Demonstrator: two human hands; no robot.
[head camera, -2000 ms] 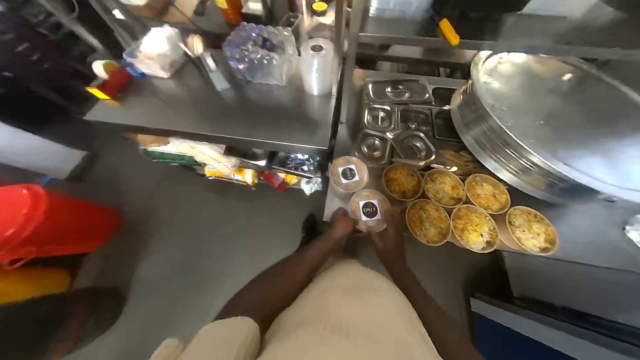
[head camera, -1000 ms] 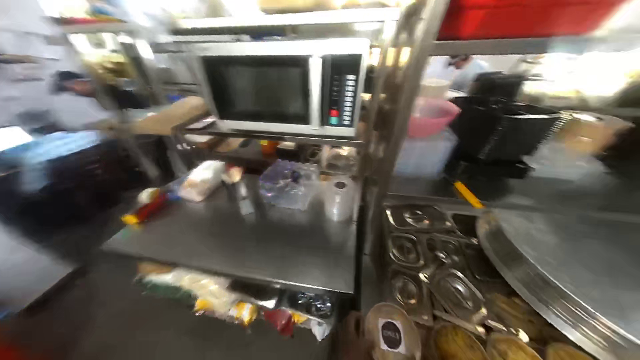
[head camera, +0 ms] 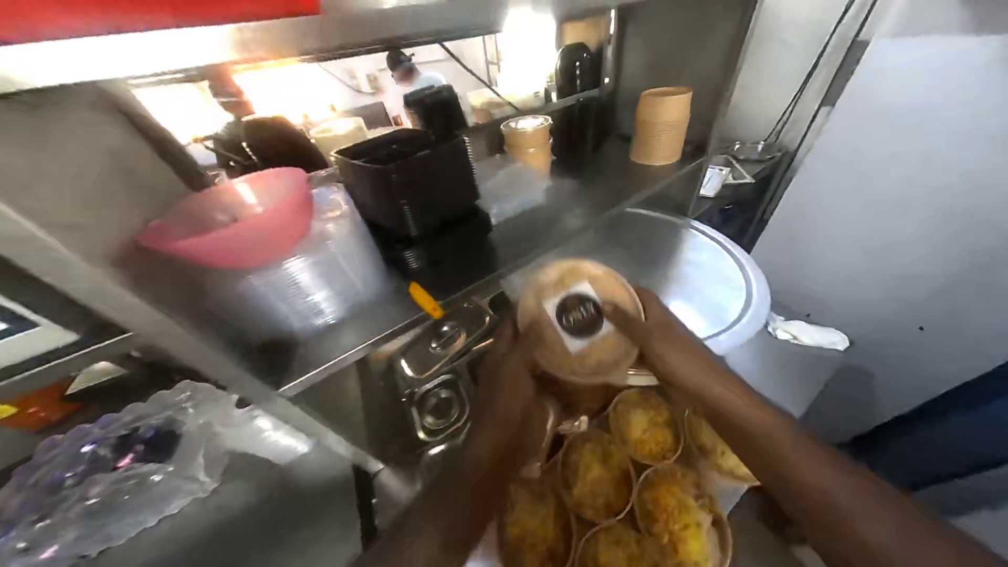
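Both hands hold a round lidded paper bowl (head camera: 587, 354) up in front of me, above the counter; its clear lid bears a square label with a dark round mark. My left hand (head camera: 512, 378) grips the bowl's left side, and my right hand (head camera: 642, 323) grips its right side with fingers over the lid's edge. Below and between my forearms stand several open paper bowls of yellow rice (head camera: 596, 475). Left of my hands are steel containers with lids (head camera: 441, 407). A large round metal vessel (head camera: 744, 272) lies behind my right hand.
A shelf ahead holds a pink plastic bowl (head camera: 236, 220) on stacked clear containers (head camera: 315, 276), black containers (head camera: 409, 185) and stacked paper bowls (head camera: 661, 126). A yellow-handled tool (head camera: 426, 300) juts from its edge. A metal post stands left. A person (head camera: 417, 75) is beyond the shelf.
The lidded bowl, low near my body two seconds ago, is now lifted in both hands toward the shelf. The view has swung up and to the right.
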